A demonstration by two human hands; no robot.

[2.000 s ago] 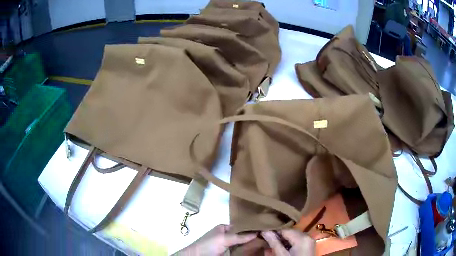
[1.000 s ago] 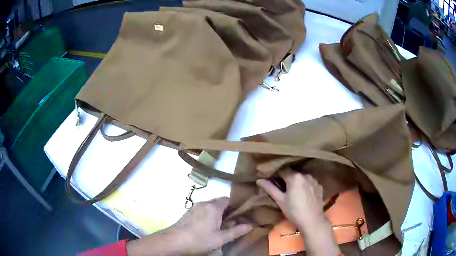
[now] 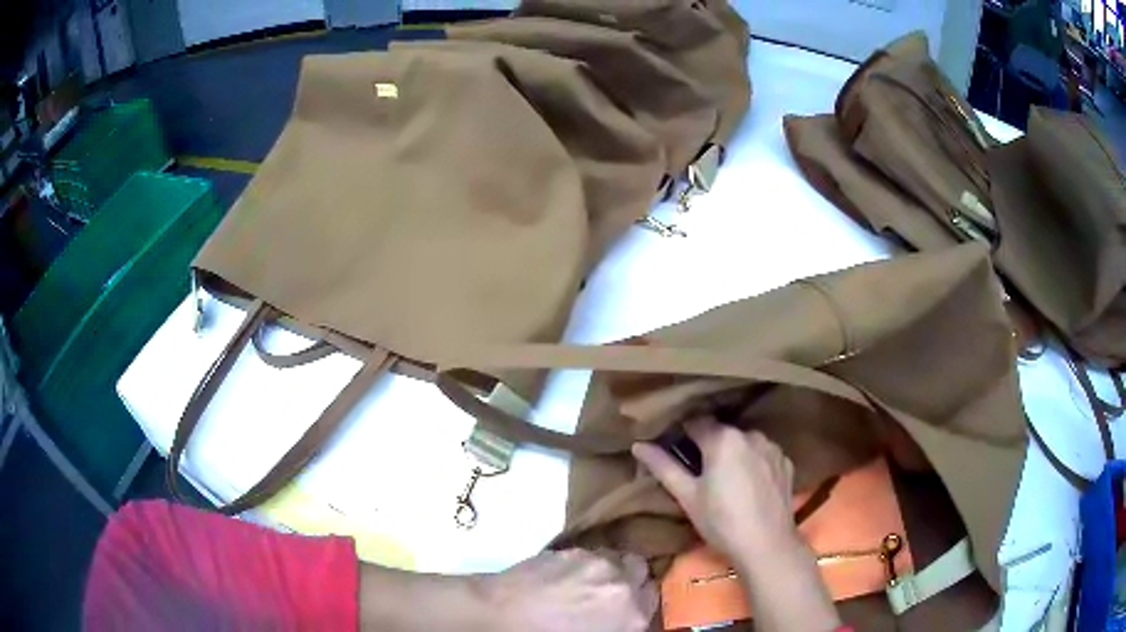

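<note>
A brown tote bag [image 3: 929, 324] lies nearest, its opening towards me. Inside is an orange pocket [image 3: 864, 509] with a gold zip line. A beige webbing strap [image 3: 935, 580] lies at its right. A brown handle [image 3: 667, 361] loops across the bag's upper left. My right hand [image 3: 731, 484] is over the opening, thumb and fingers pinched on a small dark object, mostly hidden; I cannot tell if it is the thread snips. My left hand [image 3: 578, 595], slightly blurred, is curled on the bag's fabric at the lower left edge, its fingertips hidden.
Another tote bag [image 3: 426, 210] lies at left, with a webbing strap and snap hook [image 3: 466, 509]. More brown bags [image 3: 593, 74] overlap behind it, others [image 3: 895, 148] at right. Green crates [image 3: 111, 266] stand at left. A blue tray [image 3: 1103, 543] is cut off at right.
My right hand moved from the front edge up into the opening, then stayed. My left hand has gone from spread to curled, moving right and down. The bag's front panel is folded back more.
</note>
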